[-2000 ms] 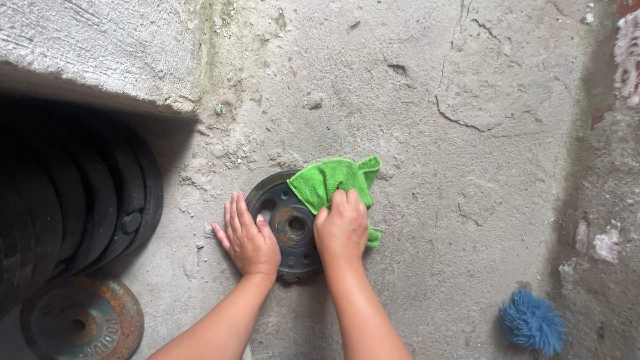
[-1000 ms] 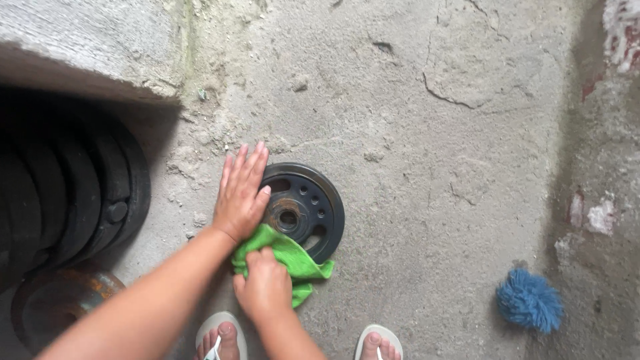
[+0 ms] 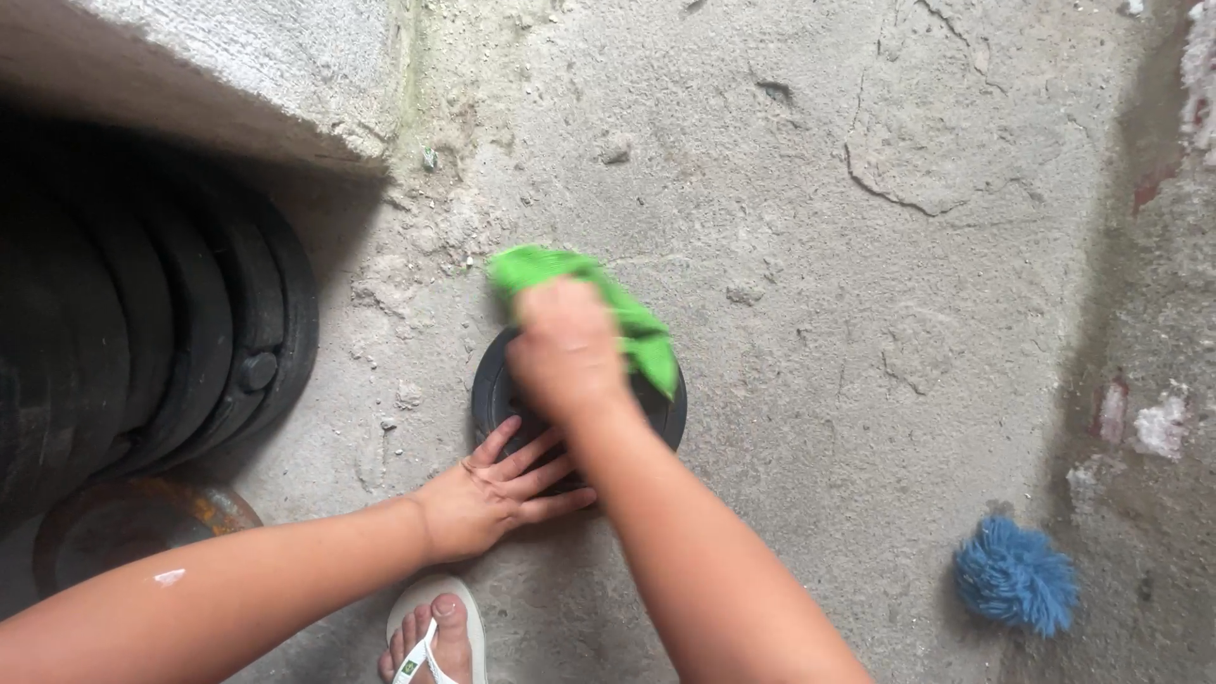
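Note:
A black weight plate (image 3: 486,380) lies flat on the concrete floor, its middle hidden under my hands. My right hand (image 3: 568,347), blurred, grips a bright green cloth (image 3: 636,323) over the plate's far edge, and part of the cloth hangs past the rim. Spread fingers of my left hand (image 3: 503,484) rest on the near left part of the plate, holding nothing.
Several black weight plates (image 3: 275,294) stand in a row at the left, with a rusty plate (image 3: 123,532) below them. A rough concrete block (image 3: 313,66) juts in at the upper left. A blue pom-pom-like yarn bundle (image 3: 1015,576) lies at the lower right. A sandalled foot (image 3: 442,636) is near the plate.
My right hand has moved with the green cloth from the plate's near side to its far side. My left hand has shifted from the plate's upper left to its near left part.

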